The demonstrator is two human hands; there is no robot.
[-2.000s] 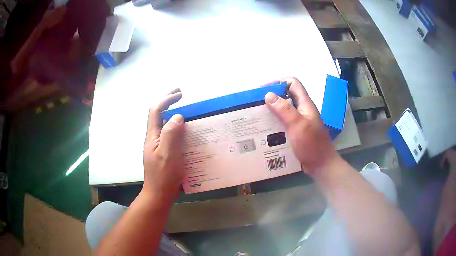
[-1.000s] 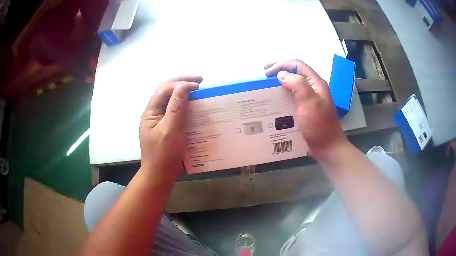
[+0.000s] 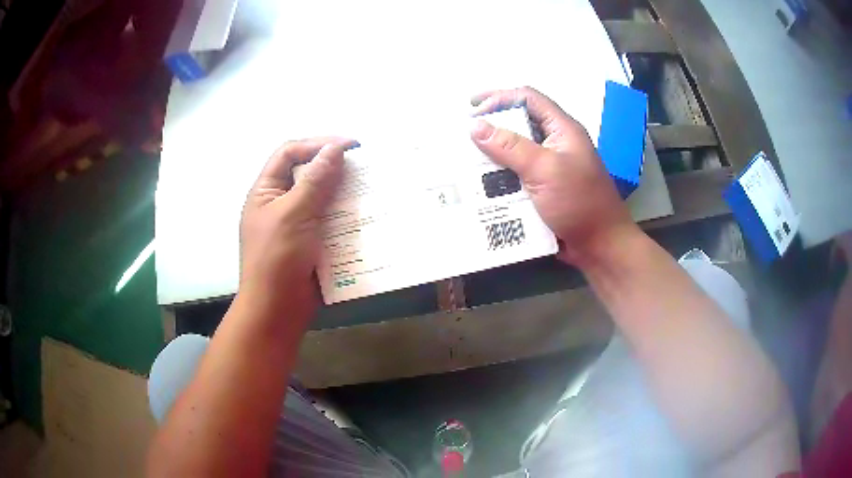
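Observation:
A printed retail box (image 3: 411, 219) is held between my two hands over the near edge of the white table (image 3: 215, 252). Its white back panel faces me, with small grey text, a small dark picture and a barcode at the lower right. Its blue side is not visible. My left hand (image 3: 291, 210) grips the left end, thumb near the top corner. My right hand (image 3: 560, 173) grips the right end, thumb on the panel near the top. The fingers behind the box are partly hidden.
A closed blue box (image 3: 622, 138) stands at the table's right edge. A neighbour's box (image 3: 768, 210) is at the right. An open box (image 3: 201, 42) is at the far left. A wooden pallet (image 3: 402, 345) shows below the table. A bottle with a red cap (image 3: 453, 448) is between my knees.
The box has tilted so its back panel faces up more, and its blue upper side has gone out of sight. Both hands have moved slightly up and left in the picture with it.

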